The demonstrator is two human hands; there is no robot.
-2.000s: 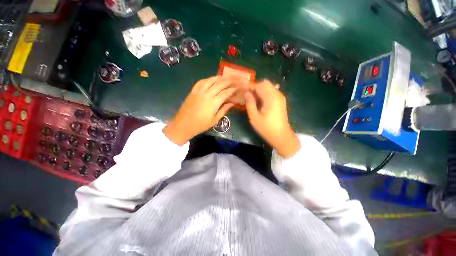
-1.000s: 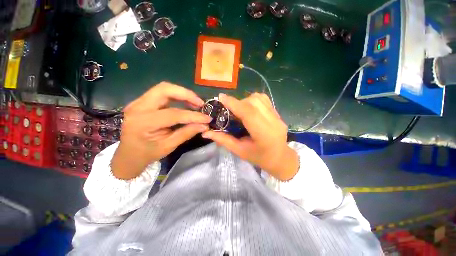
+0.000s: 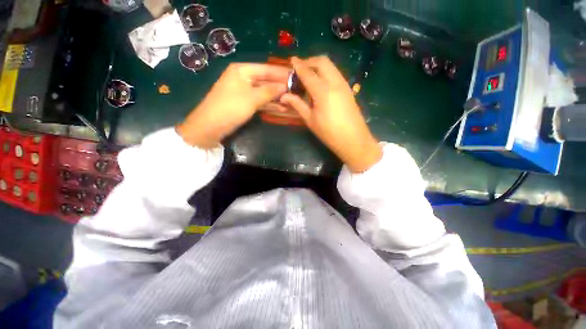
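A watch head [image 3: 291,81] with a silver rim is held on edge between the fingertips of both hands. My left hand [image 3: 241,96] grips its left side, and my right hand [image 3: 324,99] grips its right side. The orange-red work pad [image 3: 281,118] lies on the bench beneath the hands, which hide most of it. Its near edge shows below the fingers. Whether the watch head touches the pad cannot be told.
Several watch heads [image 3: 221,41] lie at the upper left near a white wipe [image 3: 154,40], and another row [image 3: 371,29] at the upper right. A blue control unit [image 3: 507,96] stands right. Red trays [image 3: 26,168] are left. A small red part [image 3: 286,38] lies beyond the pad.
Since one second ago, both hands have moved forward with the watch head, from near the bench edge to over the pad. The watch head has turned from face-on to edge-on.
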